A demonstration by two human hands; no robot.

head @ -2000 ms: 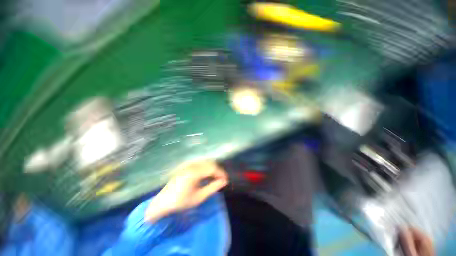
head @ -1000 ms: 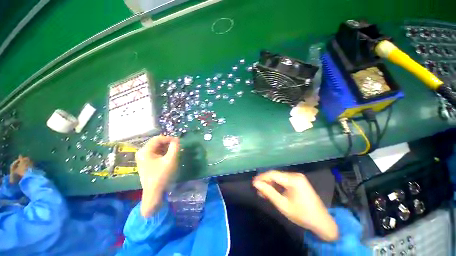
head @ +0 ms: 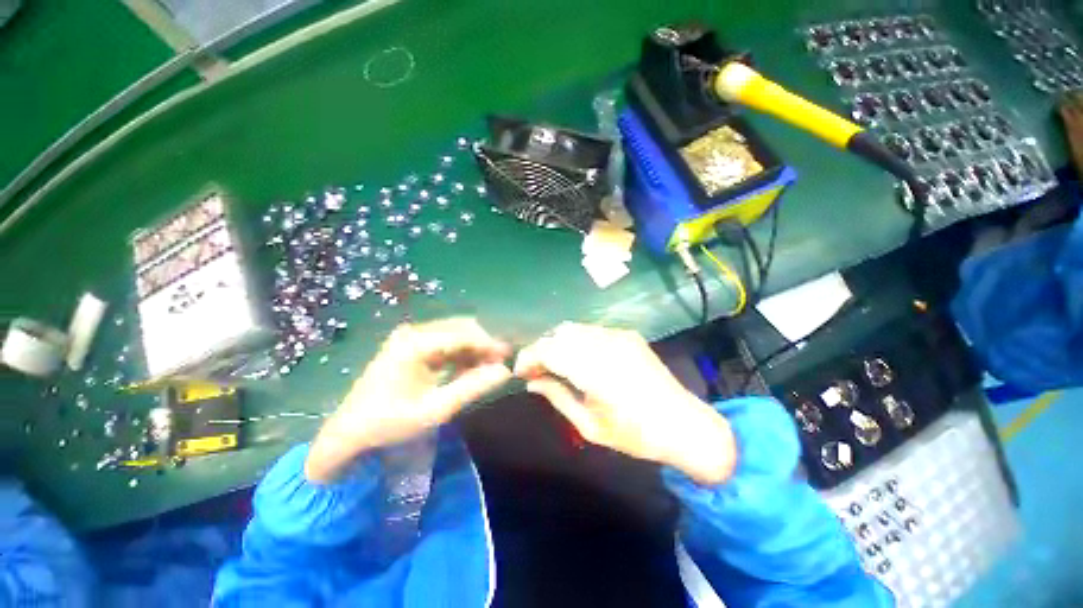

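My left hand (head: 416,378) and my right hand (head: 624,390) are bare and meet at their fingertips just above the bench's front edge. Thumb and forefinger of each hand are pinched on a tiny dark part (head: 514,356), mostly hidden by the fingertips; its shape cannot be made out. A loose pile of small shiny round components (head: 311,267) lies on the green bench beyond my left hand. A white parts tray (head: 196,291) with reddish-dark rows stands left of the pile.
A yellow-black device (head: 204,422) lies left of my left hand. Ahead are a black fan (head: 544,178) and a blue-yellow soldering station (head: 701,166) with its iron (head: 790,105). Blister trays (head: 932,119), a black tray (head: 855,410) and a white tray (head: 950,505) are right. Neighbours' blue sleeves show at both sides.
My hands were apart and now meet at the fingertips; my right hand has moved left and up towards my left. The view has shifted right, showing more blister trays.
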